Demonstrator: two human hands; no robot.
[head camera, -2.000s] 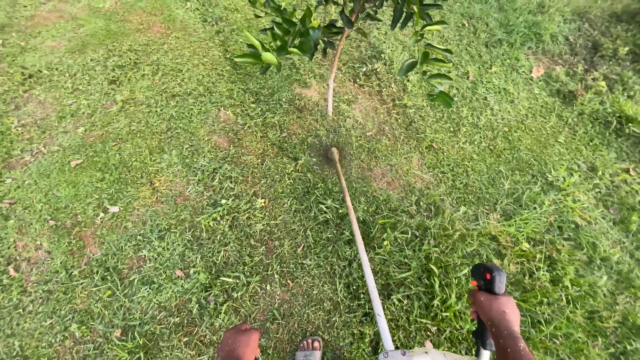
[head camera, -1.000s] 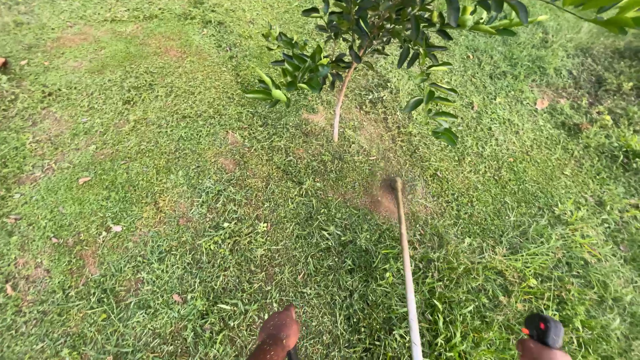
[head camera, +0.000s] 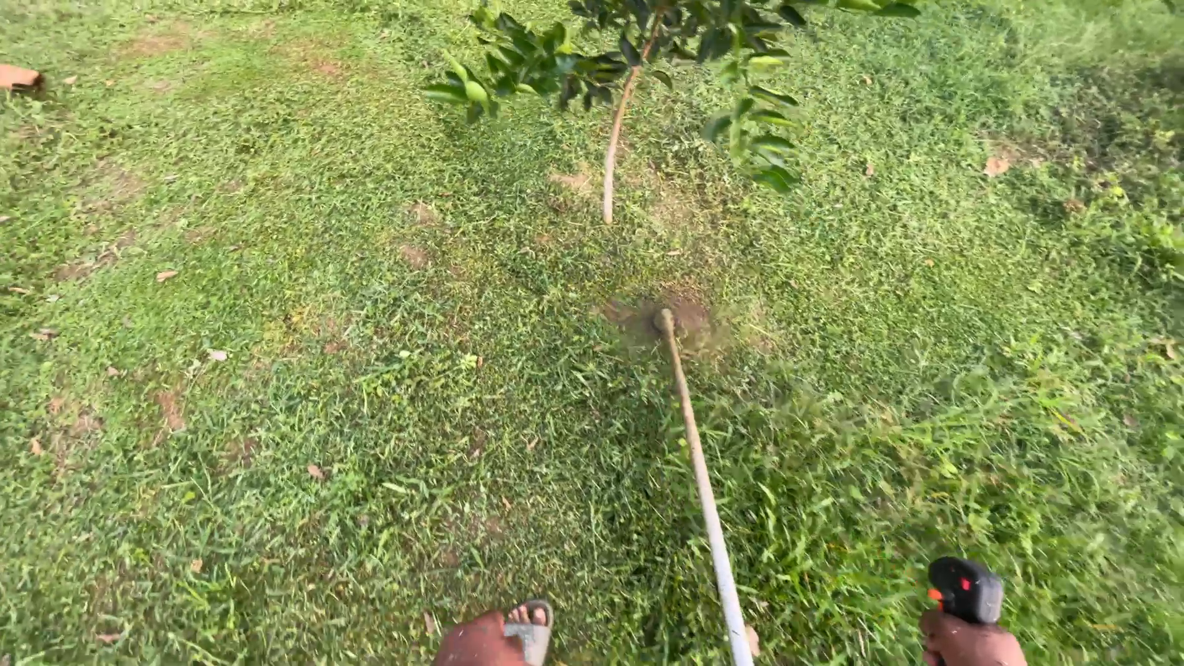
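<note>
At the bottom right, my right hand point(head camera: 969, 640) is closed around the black control handle point(head camera: 967, 590) of a string trimmer, which has red and orange switches. My left hand point(head camera: 481, 642) shows at the bottom edge, its fingers bent; what it grips is hidden. Between the hands the long pale trimmer shaft point(head camera: 708, 499) runs up to the cutting head point(head camera: 664, 319). A brownish blur surrounds the head, low over the grass near a patch of bare soil. The head lies below and right of the foot of a young tree's thin trunk point(head camera: 612, 157).
Leafy branches point(head camera: 768, 139) hang low over the grass at the top. A sandalled foot point(head camera: 532, 629) stands beside my left hand. Taller grass point(head camera: 832, 481) grows right of the shaft. A reddish-brown object point(head camera: 18, 78) lies at the far left.
The trimmer head was near the trunk's foot two seconds ago, then swung right. Since one second ago it has moved back left. The sandalled foot, out of view then, shows again.
</note>
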